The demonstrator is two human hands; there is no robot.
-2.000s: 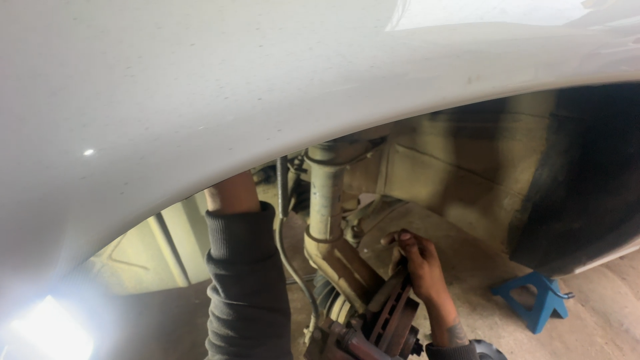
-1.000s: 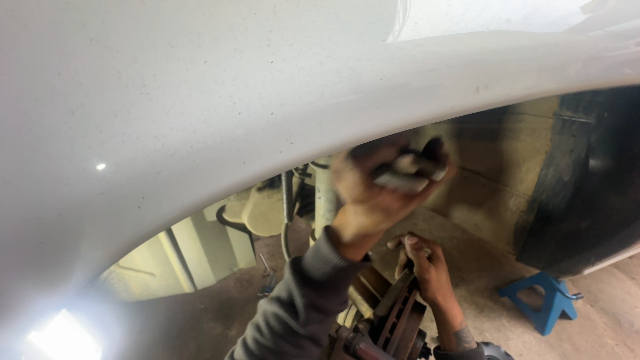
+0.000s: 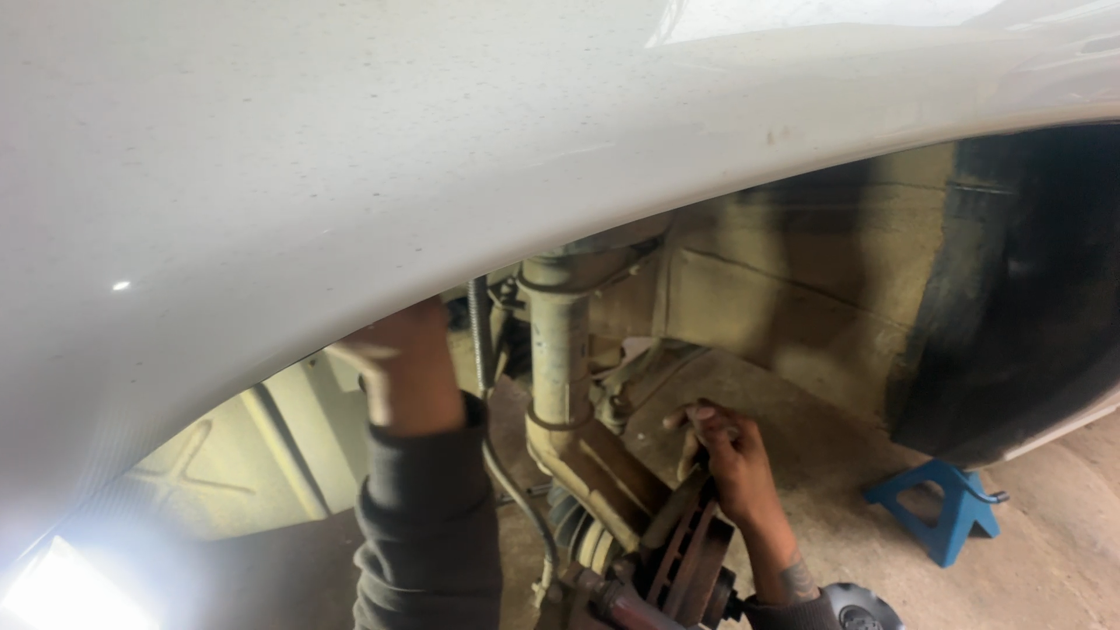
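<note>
My left hand reaches up behind the edge of the white fender; its fingers are hidden there, left of the suspension strut. My right hand is low on the right, its curled fingers at the top of the knuckle beside the brake disc. Whether those fingers grip a part cannot be told. The strut runs down to its bracket by the disc. A brake hose hangs between my left sleeve and the strut.
A blue jack stand is on the concrete floor at the right. The dark wheel-well liner curves above it. A bright work light glares at the lower left, and a round wheel cap lies near my right sleeve.
A second ago my left hand was in front of the strut; it has moved left and up behind the fender edge, and the strut shows again. My right hand has stayed near the disc.
</note>
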